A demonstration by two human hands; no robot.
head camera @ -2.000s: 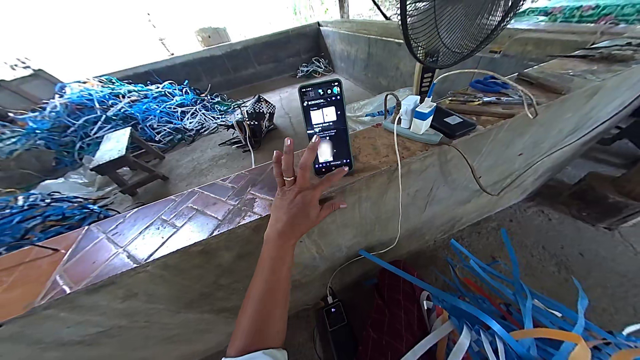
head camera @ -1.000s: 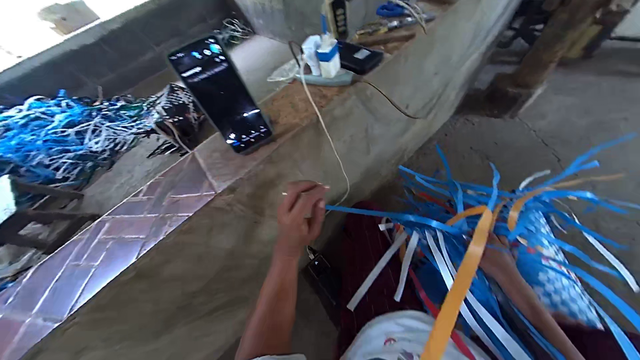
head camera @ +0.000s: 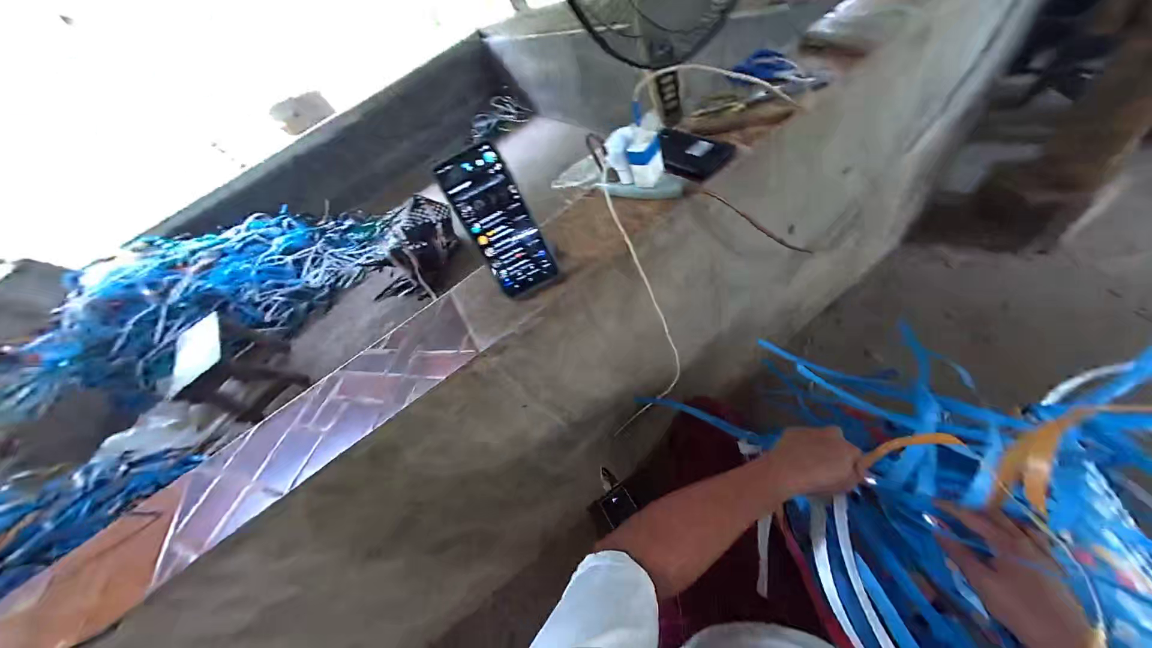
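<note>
Blue, white and orange plastic strapping strips (head camera: 918, 432) spread over my lap and out to the right. Among them, my left hand (head camera: 814, 463) has its fingers curled in at the near edge of the strips, by an orange one; which strip it grips cannot be told. My right hand (head camera: 1008, 558) lies lower and further right, blurred and partly covered by strips, its fingers hidden. Up on the ledge, a smartphone (head camera: 497, 220) with a lit screen stands tilted, away from both hands.
A low concrete wall (head camera: 504, 432) with a tiled top runs diagonally. It bears a power strip (head camera: 643, 191) with plugs, a black device (head camera: 695, 153) and a white cable (head camera: 652, 301) hanging down. Beyond lie a heap of blue strips (head camera: 270, 261) and a small stool (head camera: 198, 355).
My left hand was at the phone, then came down beside the wall, and is now over at the strips on the right. The phone's screen shows different content than two seconds ago.
</note>
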